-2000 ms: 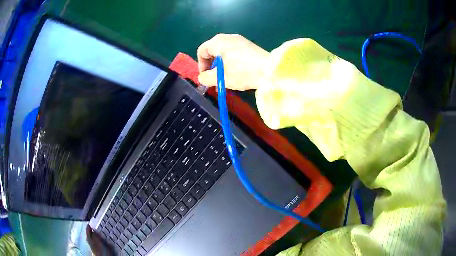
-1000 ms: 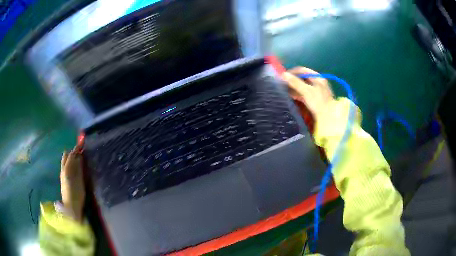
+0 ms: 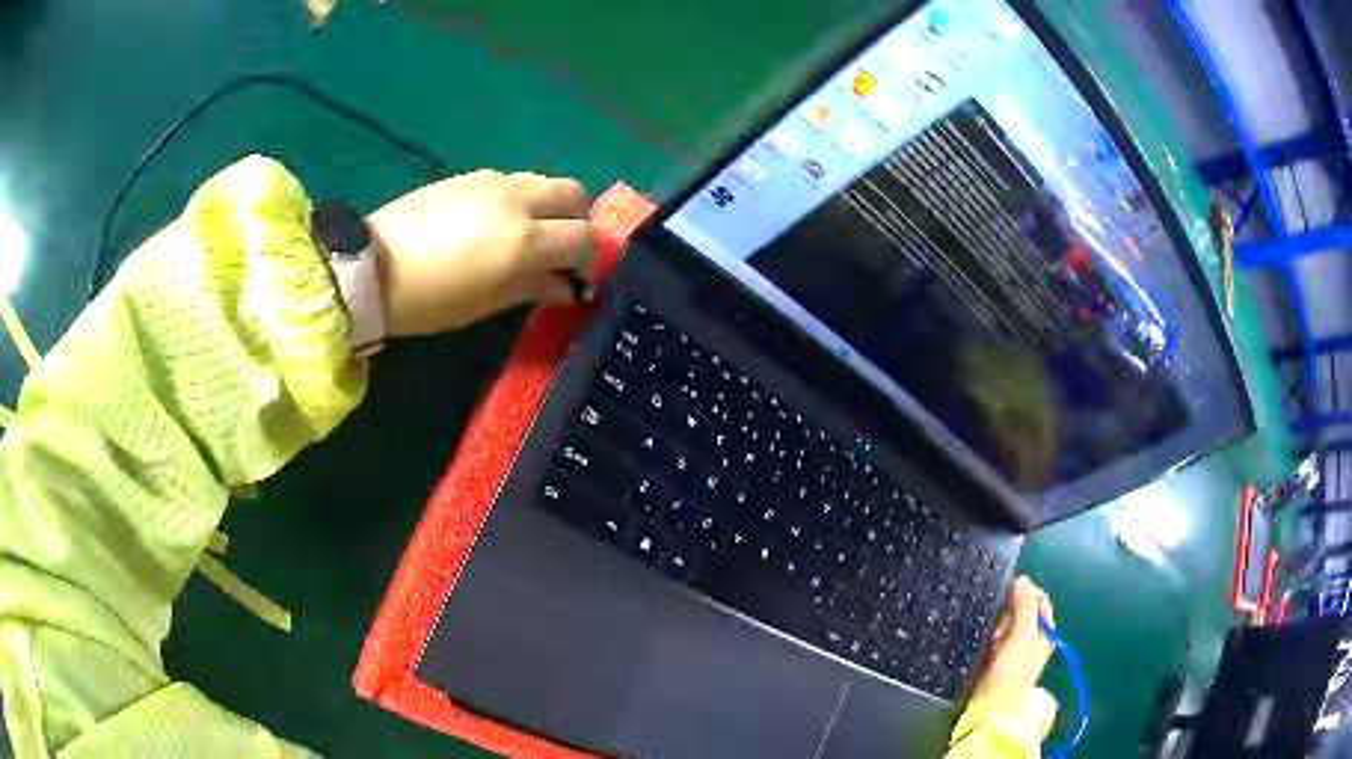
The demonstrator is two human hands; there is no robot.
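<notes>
An open laptop [image 3: 712, 593] lies tilted in view on a red-orange foam pad [image 3: 460, 534]. Its screen [image 3: 949, 267] shows a light desktop with icons and a black window with pale text lines. My left hand [image 3: 482, 252], with a watch on the wrist, is at the laptop's left edge near the hinge, fingertips closed on a small black plug [image 3: 580, 286] at the side. A thin black cable [image 3: 267, 79] runs behind that wrist. My right hand [image 3: 1017, 635] is at the laptop's right edge, partly hidden, beside the blue network cable [image 3: 1071, 685]; its grip cannot be told.
The laptop is on a green bench [image 3: 593, 74]. Yellow strips [image 3: 245, 590] lie beside my left sleeve. At the far right are a red frame [image 3: 1259, 556], dark equipment [image 3: 1275, 690] and blue metal framing [image 3: 1297, 245].
The view has swung to the laptop's left side. My left hand has moved from the pad's left edge to the side near the hinge. My right hand is lower in view at the right edge.
</notes>
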